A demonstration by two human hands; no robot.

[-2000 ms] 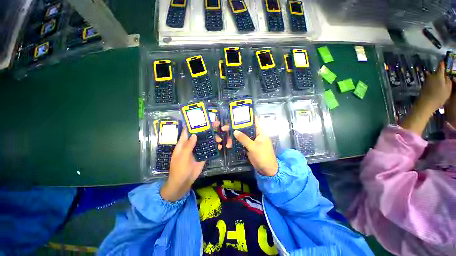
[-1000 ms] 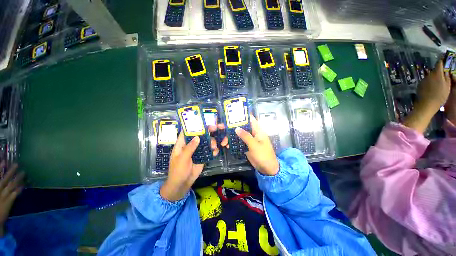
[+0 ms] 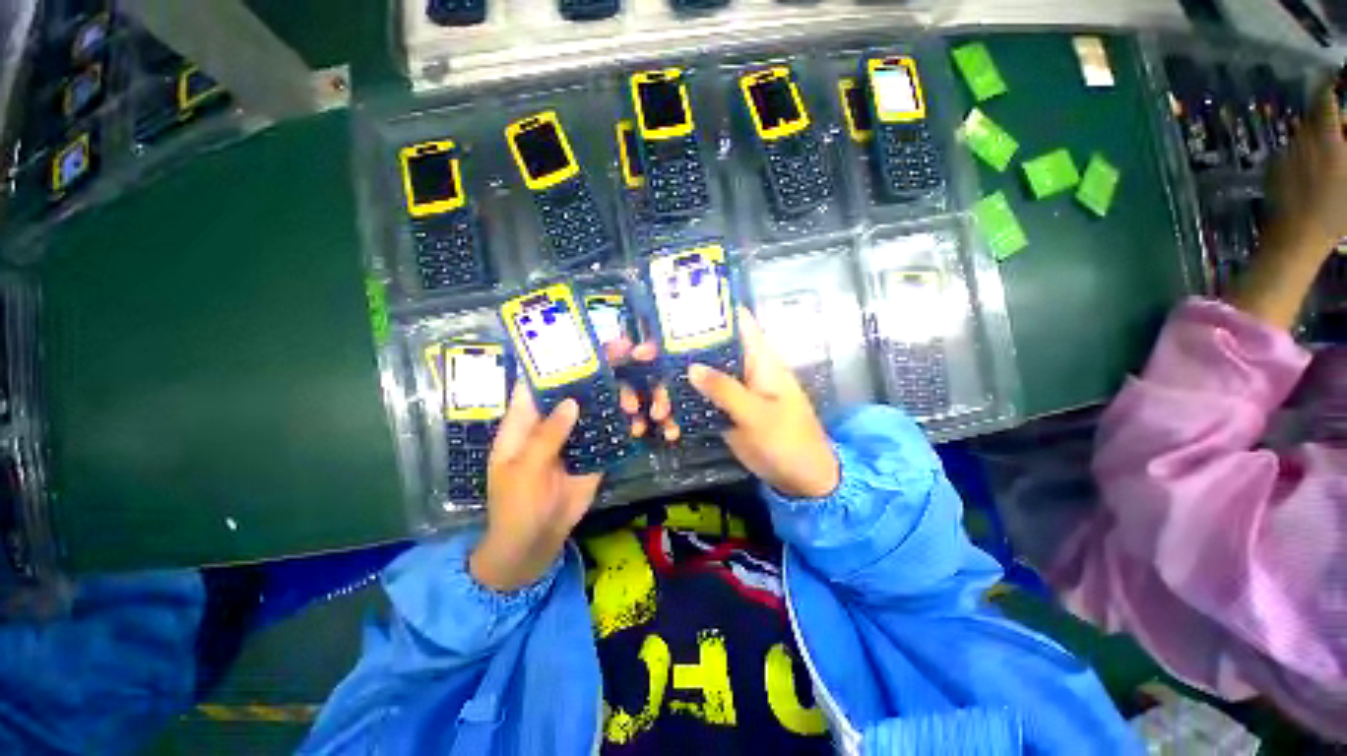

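My left hand (image 3: 539, 480) holds a dark keypad phone (image 3: 557, 347) with a yellow frame, its thumb at the keypad. My right hand (image 3: 761, 414) holds a similar phone (image 3: 693, 303), its thumb on the upper keys. Both screens are lit white with small blue marks. Both phones are above a clear plastic tray (image 3: 1005, 347). In its back row lie several phones; one at the right (image 3: 898, 111) has a lit screen, the others there are dark. A lit phone (image 3: 476, 387) lies in the front left pocket. Glare covers the front right pockets.
Loose green pieces (image 3: 1050, 173) lie on the green mat (image 3: 207, 340) right of the tray. A white raised shelf (image 3: 768, 49) with phones is beyond. A neighbour's pink sleeve (image 3: 1211, 473) and tray (image 3: 1204, 163) are at right, a blue sleeve (image 3: 104, 643) at lower left.
The view has shifted and tilted, so tray and shelf sit higher in the picture. Blue marks now show on both held screens. The neighbour's hand at the left edge is no longer visible.
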